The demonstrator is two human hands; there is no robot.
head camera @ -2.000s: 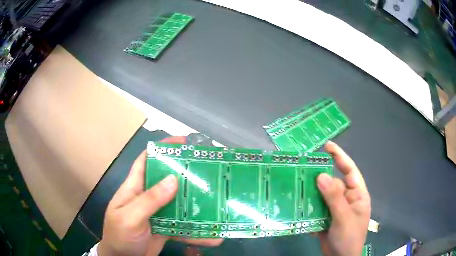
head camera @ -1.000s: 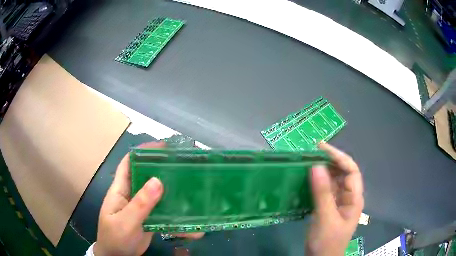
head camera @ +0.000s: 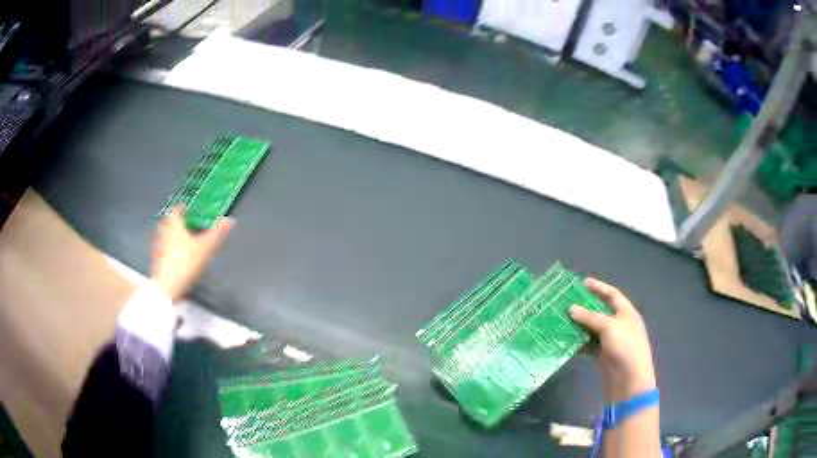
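My left hand (head camera: 186,250) reaches over the dark belt to the near end of a group of overlapped green PCB panels (head camera: 226,182) at the left; its fingertips are at the panels, and whether they grip is unclear. My right hand (head camera: 609,326) holds a green PCB panel (head camera: 515,362) by its right end, tilted, with glare on it. This panel overlaps the pile of panels (head camera: 475,304) on the belt just behind it. Another fanned pile of green panels (head camera: 318,411) lies at the bottom, near the front edge.
The dark conveyor belt (head camera: 358,206) crosses the view, with a white strip (head camera: 430,112) along its far edge. A tan cardboard sheet (head camera: 54,313) lies at the left. Another cardboard sheet with boards (head camera: 730,255) is at the far right beside a grey metal bar (head camera: 748,161).
My left hand has let go of the held panel and moved left to the far panel group. My right hand has brought a panel over to the right-hand pile. The view has shifted, showing the near pile.
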